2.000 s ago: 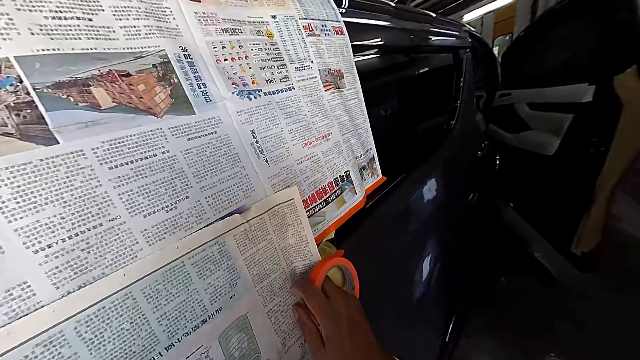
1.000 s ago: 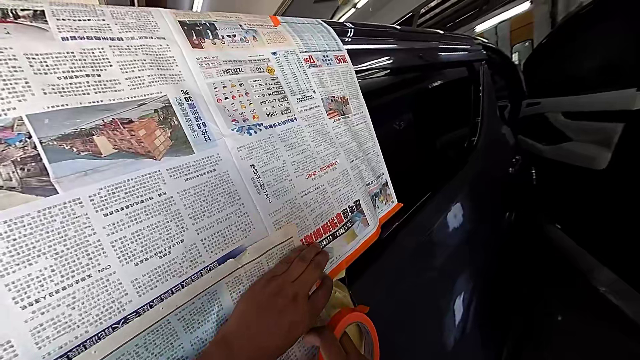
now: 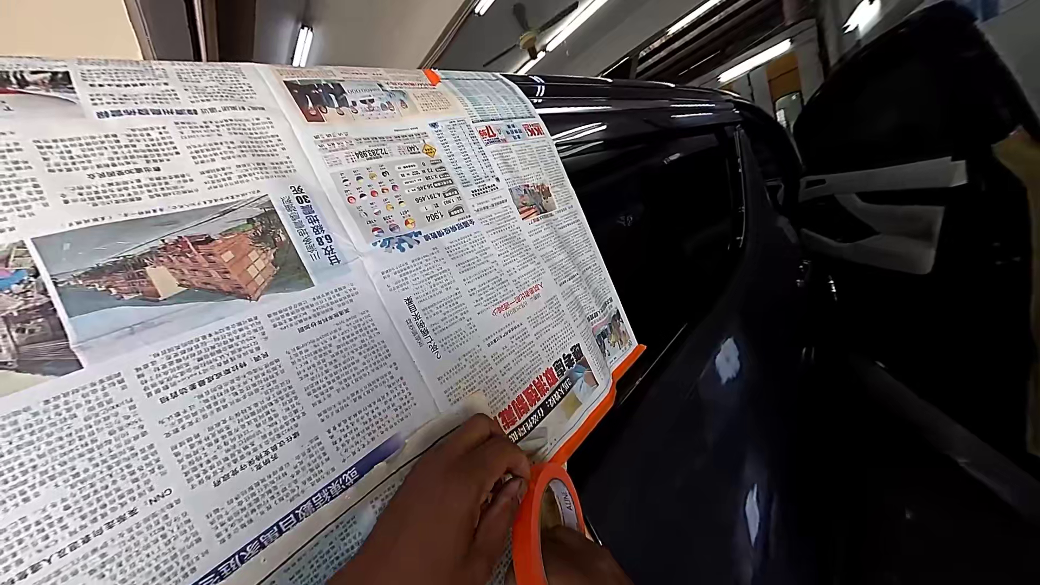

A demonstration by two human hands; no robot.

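Sheets of newspaper (image 3: 349,325) cover the side of a dark car (image 3: 731,357), with orange masking tape (image 3: 585,426) along part of the lower edge. My left hand (image 3: 455,496) lies over the overlap of the upper and lower sheets, its fingers bent and its thumb beside the tape roll; what its fingertips grip is hidden. A roll of orange masking tape (image 3: 530,528) stands on edge at the newspaper's lower right corner. My right hand (image 3: 573,556) holds the roll from below, its fingers partly hidden behind and inside the ring.
The car's dark side window (image 3: 650,203) is uncovered right of the newspaper. Farther right, an open car door with a pale inner panel (image 3: 886,219) stands out from the body. Part of a person's arm (image 3: 1020,179) shows at the right edge.
My left hand, out of view at first, came in flat on the newspaper and now has its fingers bent by the roll. My right hand has stayed with the tape roll.
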